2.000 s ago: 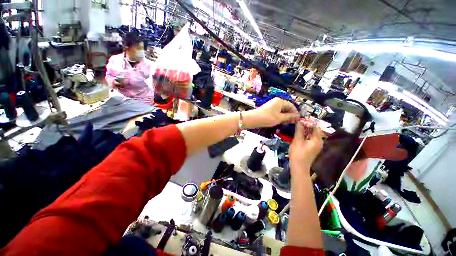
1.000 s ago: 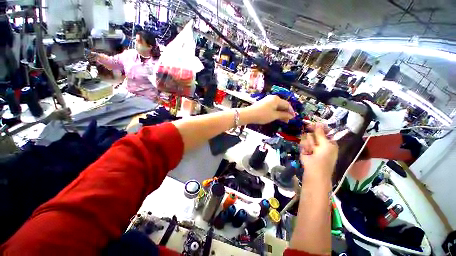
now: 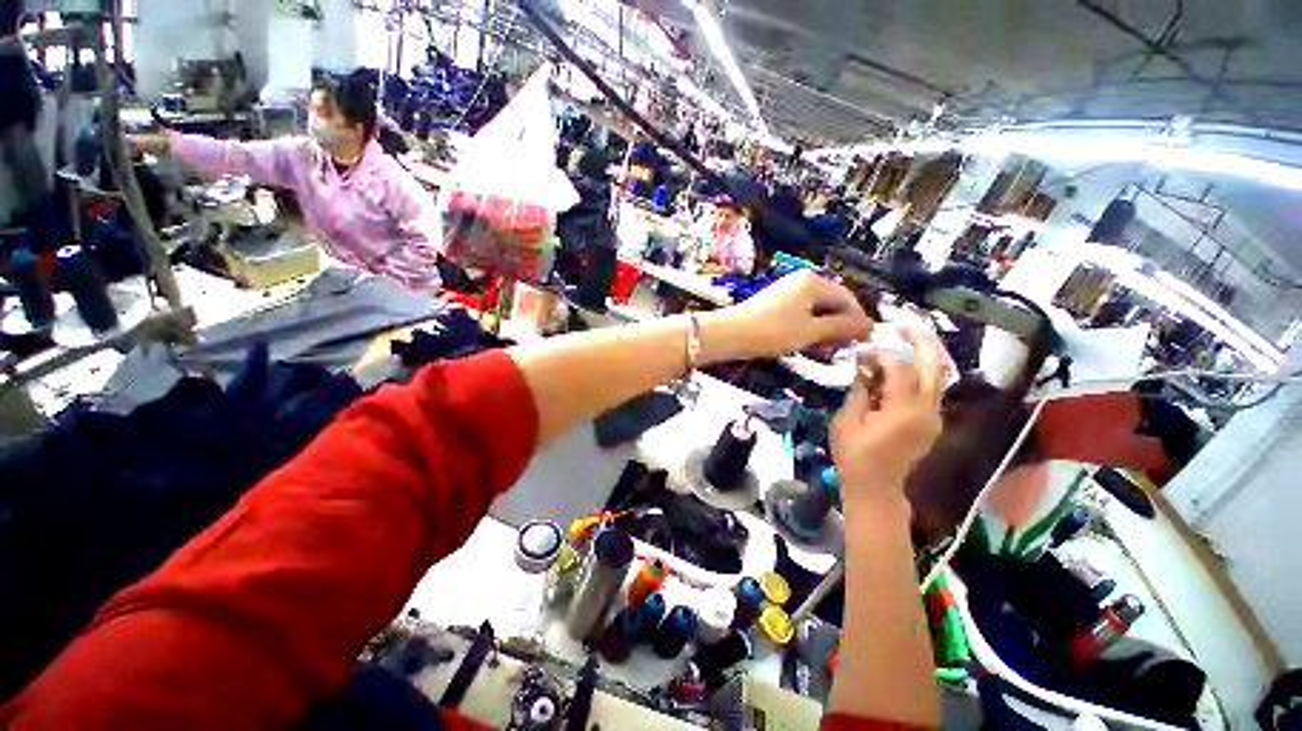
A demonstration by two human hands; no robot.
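My left hand (image 3: 788,317) is raised high over the far side of the machine table, with its fingertips close together. My right hand (image 3: 888,407) is raised just to the right of it, fingers bent and fingertips close to the left ones. Both are bare. Anything fine between the fingertips is too small and blurred to tell. A dark thread cone (image 3: 730,454) stands upright on a round holder below my hands. An orange spool (image 3: 647,578) and several small dark spools stand nearer. The sewing machine's top (image 3: 628,708) shows at the bottom edge.
Dark navy cloth (image 3: 114,493) is heaped at left. A shiny metal cylinder (image 3: 601,578) stands behind the machine. A white and red bag (image 3: 503,214) hangs ahead. A person in pink (image 3: 364,207) is at the upper left, another person (image 3: 727,240) farther back. A white cord hangs at right.
My hands moved slightly apart, then came back close together at the fingertips. The person in pink moved left, an arm stretched out.
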